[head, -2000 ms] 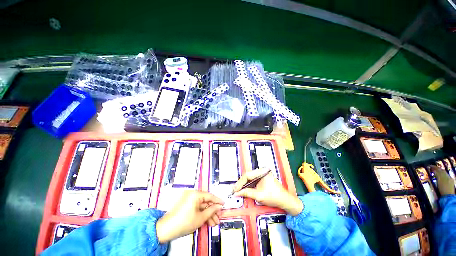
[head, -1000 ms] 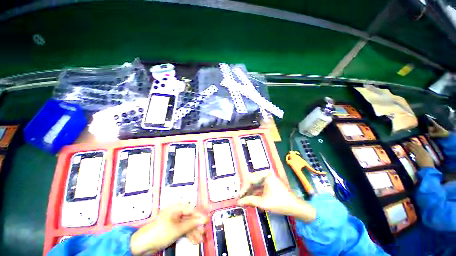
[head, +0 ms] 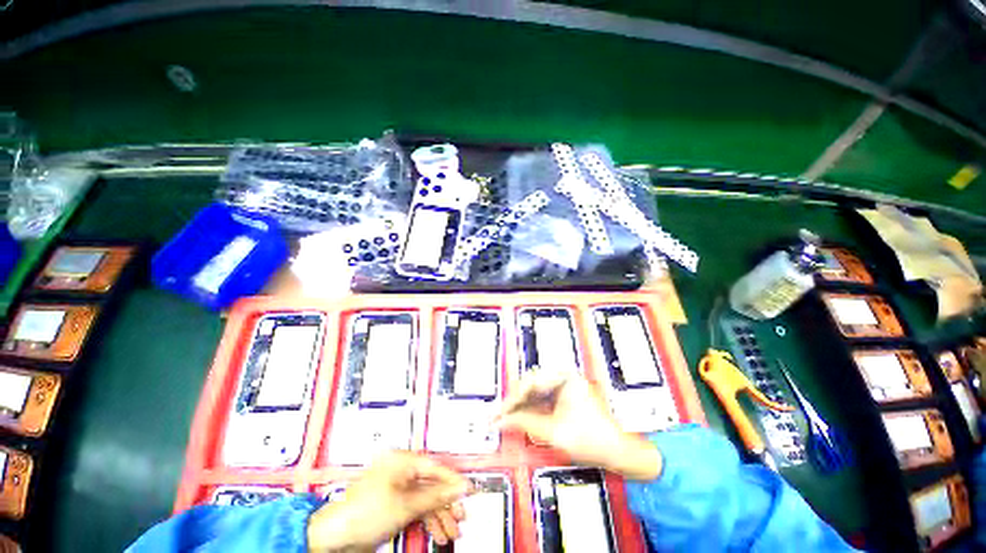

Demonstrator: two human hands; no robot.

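Observation:
White front housings [head: 372, 425] with pale screen windows sit in two rows in the red-pink tray [head: 205, 454]. My right hand [head: 578, 427] is over the lower end of the upper row's fourth housing, its fingertips near the third. Its fingers are pinched on the tweezers [head: 544, 401], which show only as a small dark, blurred bit. My left hand [head: 395, 499] is palm inward over the lower row, left of my right hand and apart from it. Its thumb and fingers are close together; whether they hold a small piece cannot be told.
A dark tray [head: 368, 283] heaped with plastic sheets and a white sample unit [head: 430, 238] lies behind. A blue bin [head: 222, 256] stands left; bottle [head: 776, 283], air gun [head: 735, 394], black-pad sheet [head: 760, 356] and scissors [head: 813, 421] lie right. Orange housings [head: 70, 270] flank both sides.
The view has swung left, showing more orange housings there. My right hand has moved left along the upper row. My left hand has drawn down and away from it.

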